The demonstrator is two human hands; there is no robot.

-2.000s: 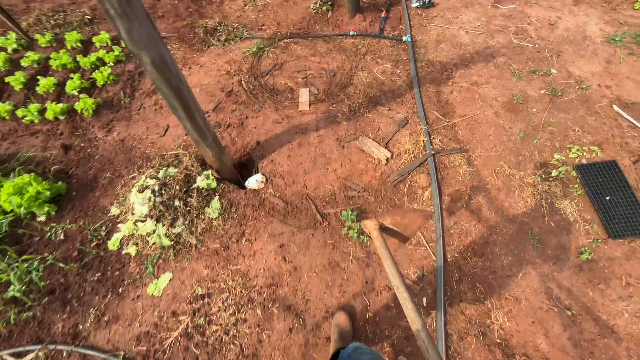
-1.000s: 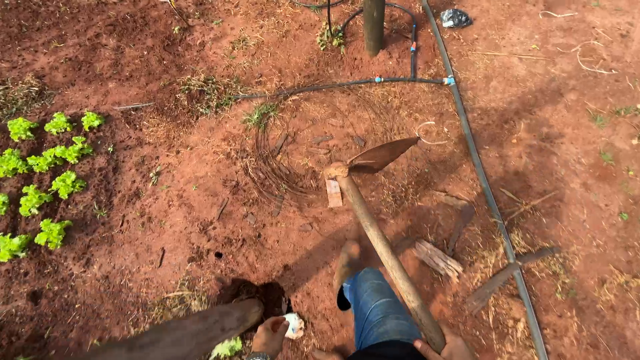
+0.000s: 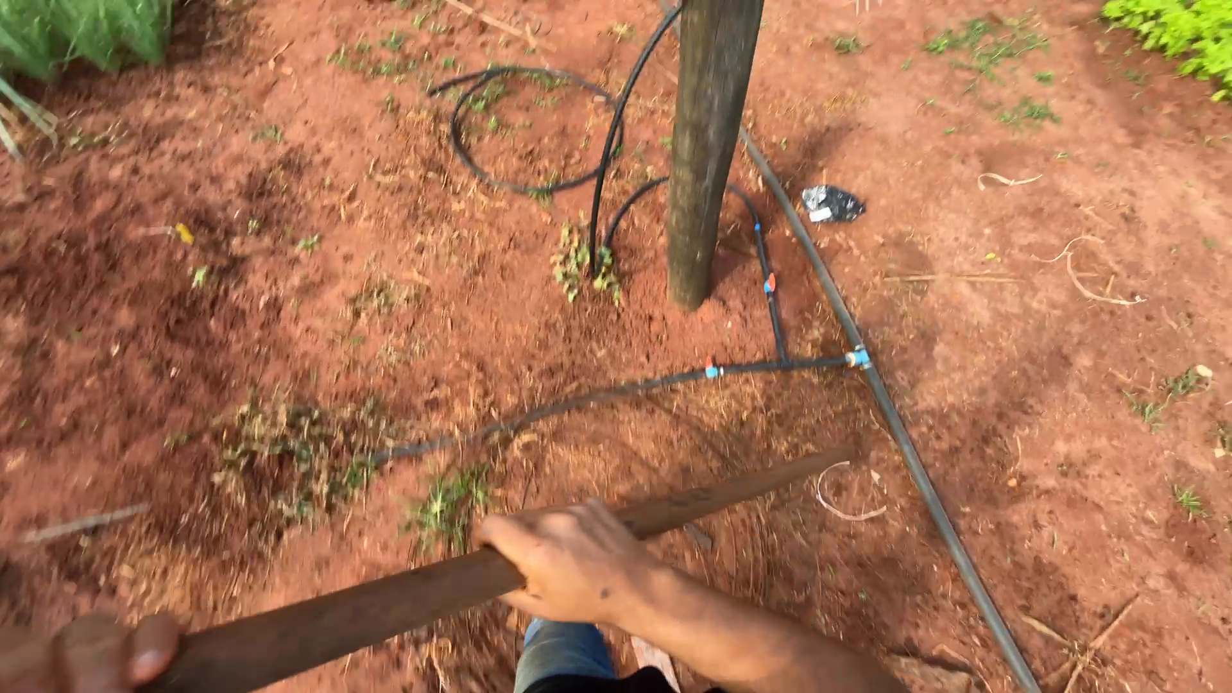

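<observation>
A long brown wooden pole (image 3: 366, 616) slants across the lower part of the head view, its far end pointing to the right over the ground. My right hand (image 3: 577, 560) is closed around its middle, knuckles up, with the forearm coming from the lower right. At the bottom left corner, my left hand (image 3: 91, 656) grips the near part of the pole; its fingers are blurred and cut off by the frame edge. No hoe blade shows at the pole's visible end. The hoe seen earlier cannot be made out apart from this pole.
An upright wooden post (image 3: 707, 154) stands ahead on red soil. A thick black irrigation pipe (image 3: 905, 433) runs down the right side, joined by a thinner hose (image 3: 577, 397) with blue fittings. Beyond lie a coiled black hose (image 3: 462, 144) and a crumpled black plastic piece (image 3: 833, 204).
The view has swung up and left. The right hand, on the hoe handle a second ago, now grips the slanting pole further forward. The left hand, by the leaning post before, is at the pole's near part.
</observation>
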